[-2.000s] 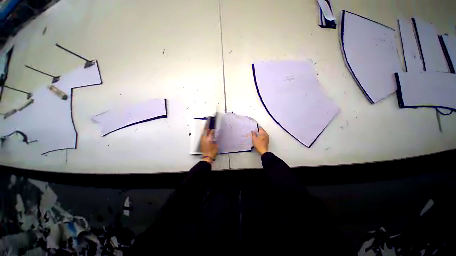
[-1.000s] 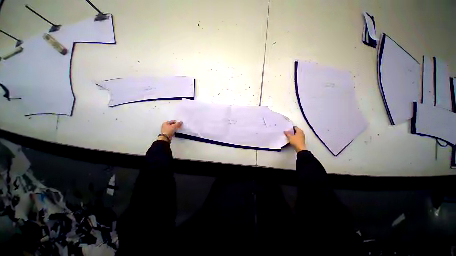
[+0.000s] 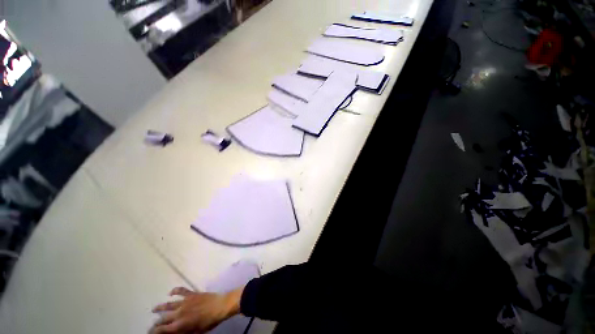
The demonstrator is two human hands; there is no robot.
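A pale cut bundle (image 3: 235, 276) with a dark edge lies at the bottom of the view, near the table's front edge, partly covered by a hand and cut off by the frame. My right hand (image 3: 192, 312) reaches across it, fingers spread and pointing to the left of the view, palm down. It seems to hold nothing. Whether the fingertips touch the table is unclear. My left hand is not in view. A large fan-shaped cut bundle (image 3: 249, 212) lies just beyond, with a dark curved edge.
Another curved bundle (image 3: 269, 132), a long panel (image 3: 326, 104) and several strips lie farther along the table (image 3: 130, 189). Two small cut parts (image 3: 158, 137) (image 3: 216, 140) lie to their left. White and dark scraps (image 3: 515, 202) and a red object (image 3: 545, 49) are on the floor at right.
The view has swung right, along the table. Both hands held the long bundle's ends one second ago; now one hand is spread over a bundle and my left hand is out of view.
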